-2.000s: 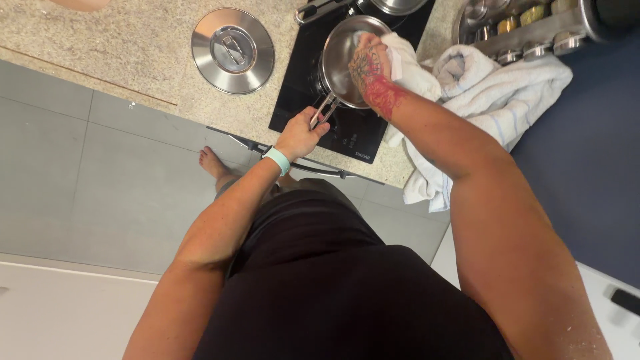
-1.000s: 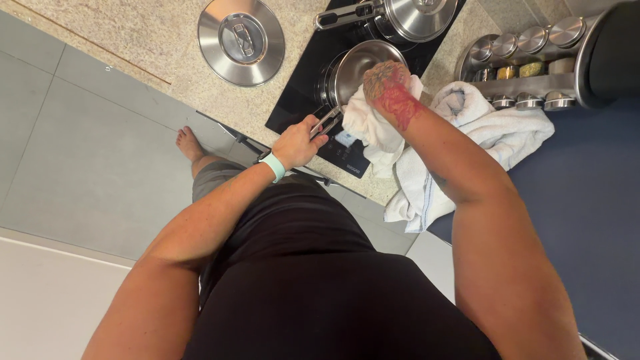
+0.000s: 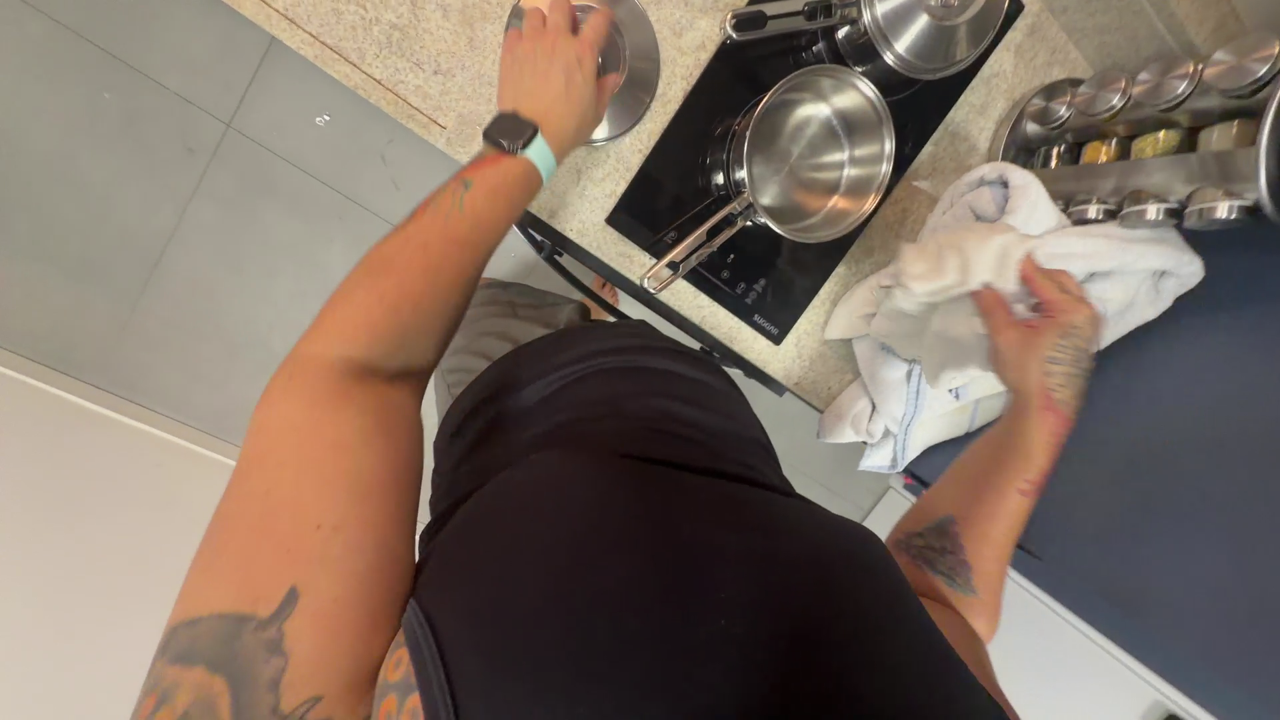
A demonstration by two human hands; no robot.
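Observation:
A stainless steel saucepan [image 3: 820, 155] without a lid stands on the black glass cooktop [image 3: 665, 180], its wire handle pointing toward me. To its left, my left hand [image 3: 560, 70] is over a round steel pot lid [image 3: 632, 75] on the counter; the fingers cover the lid's knob area, and whether they grip it is unclear. On the right, my right hand [image 3: 1045, 325] is at a white cloth [image 3: 950, 290] that lies on a bunched white towel [image 3: 1130, 275]. Its thumb and fingers are apart, and the hand is slightly blurred.
Behind the saucepan, a second steel pot with its lid on [image 3: 935, 30] stands on the cooktop. A metal spice rack [image 3: 1160, 180] with several jars is at the back right, beside a dark blue surface [image 3: 1150, 480]. The speckled stone counter [image 3: 470, 60] runs left of the cooktop.
My left hand has let go of the saucepan's handle and moved left to the lid. My right hand has left the saucepan and moved right, and the white cloth now lies on the towel.

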